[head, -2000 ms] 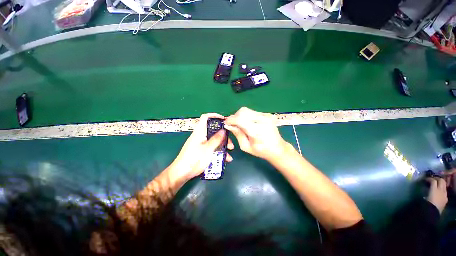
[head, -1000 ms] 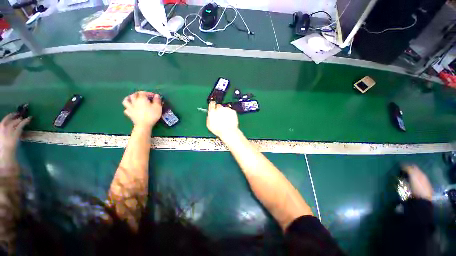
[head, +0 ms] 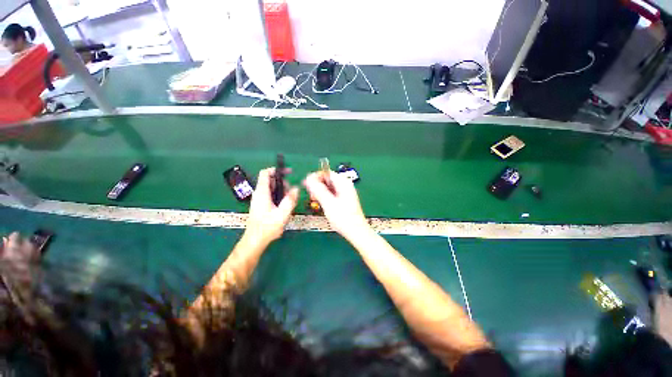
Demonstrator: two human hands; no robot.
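Observation:
My left hand (head: 271, 206) holds a black handset (head: 279, 179) upright and edge-on over the near side of the green belt. My right hand (head: 335, 200) is just right of it, fingers pinched on a small slim pale-gold piece (head: 325, 166), too blurred to name. A small orange and dark thing (head: 315, 206) shows below the right fingers; whether it is held cannot be told. A black and white part (head: 348, 173) lies on the belt behind the right hand. Another handset (head: 238, 182) lies left of my left hand.
The belt has a speckled whitish rail (head: 413, 227) in front. A handset (head: 127, 182) lies far left. A black unit (head: 505, 182), a small dark part (head: 536, 191) and a gold unit (head: 508, 148) lie right. Neighbours' hands show at both lower edges. Cables (head: 295, 96) lie behind.
My left hand has moved right and now holds a handset up. My right hand has lifted from the two handsets it was touching. The view has tilted up, and belt items have shifted.

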